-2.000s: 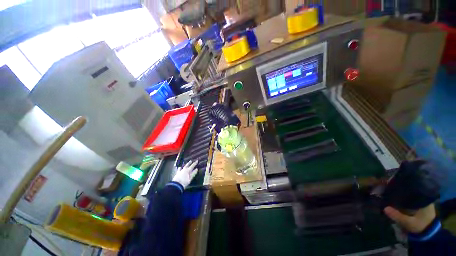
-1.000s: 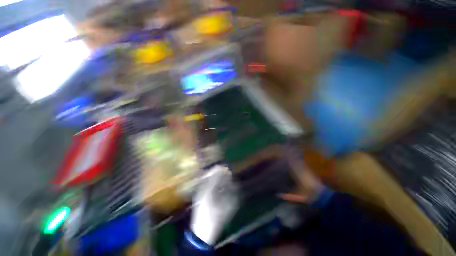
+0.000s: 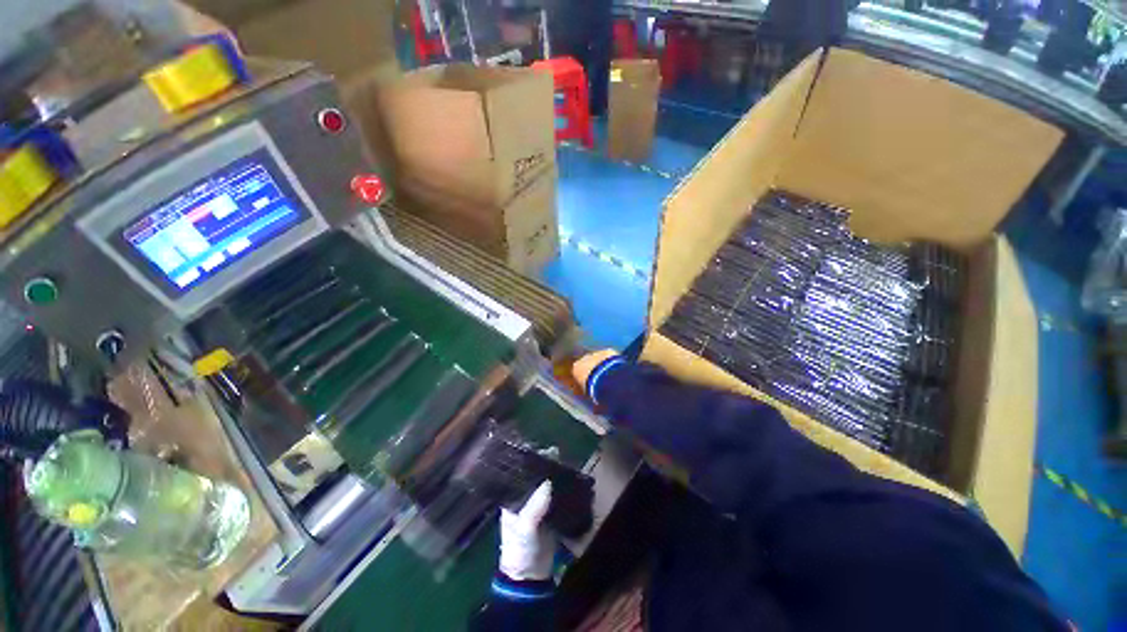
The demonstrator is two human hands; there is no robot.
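Several bagged remotes lie crosswise on the green outfeed belt below the touchscreen. More bagged remotes are bunched at its near end, partly blurred. My left hand, in a white glove, is at the near side of this bunch, its fingers closed against the dark bars. My right hand is at the belt's right edge, beside the carton; its fingers are mostly hidden and I cannot see anything in it. The open carton at the right holds many shiny wrapped bars.
The control panel stands at the upper left. A clear bottle stands on a brown block, beside a black ribbed hose. Closed-looking cartons and a red stool stand behind on the blue floor.
The view has turned right, bringing the open carton in. My left hand has gone from the infeed to the outfeed bars. My right hand, earlier with a dark bundle, is now at the belt's edge.
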